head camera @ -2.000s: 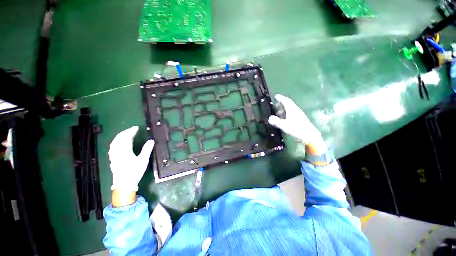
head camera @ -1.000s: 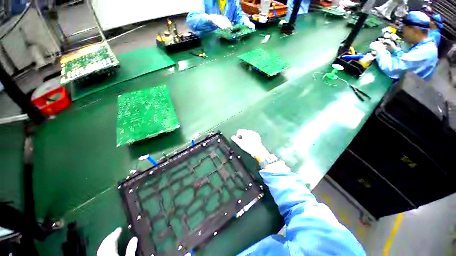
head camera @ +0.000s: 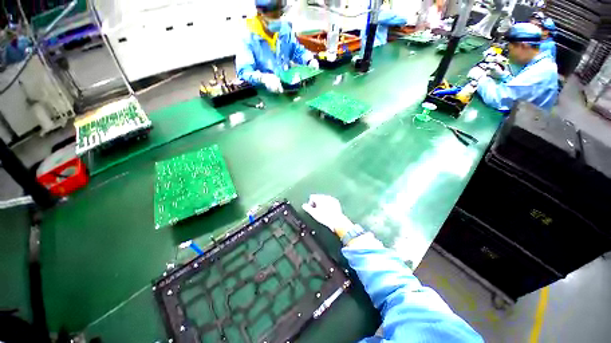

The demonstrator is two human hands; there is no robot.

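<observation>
An empty black solder pallet [head camera: 175, 309] lies on the green bench in front of me, its lower edge cut off by the picture. Green shows through its openings. My gloved right hand [head camera: 326, 212] is just beyond its upper right corner, fingers curled; whether it touches or holds anything is unclear. My left hand is out of the picture. A green circuit board [head camera: 194, 184] lies solder side up beyond the pallet.
Another green board [head camera: 340, 106] lies farther off. A populated board [head camera: 112, 126] and a red basket [head camera: 63, 175] are at the left. Black stacked cases [head camera: 529, 208] stand at the right. Pliers [head camera: 462, 134] lie near them. Two co-workers [head camera: 271, 50] [head camera: 526, 74] work along the bench.
The view has tilted up and away from the pallet. My left hand has left the picture. My right hand has gone from the pallet's right side to beyond its upper right corner, its fingers now curled.
</observation>
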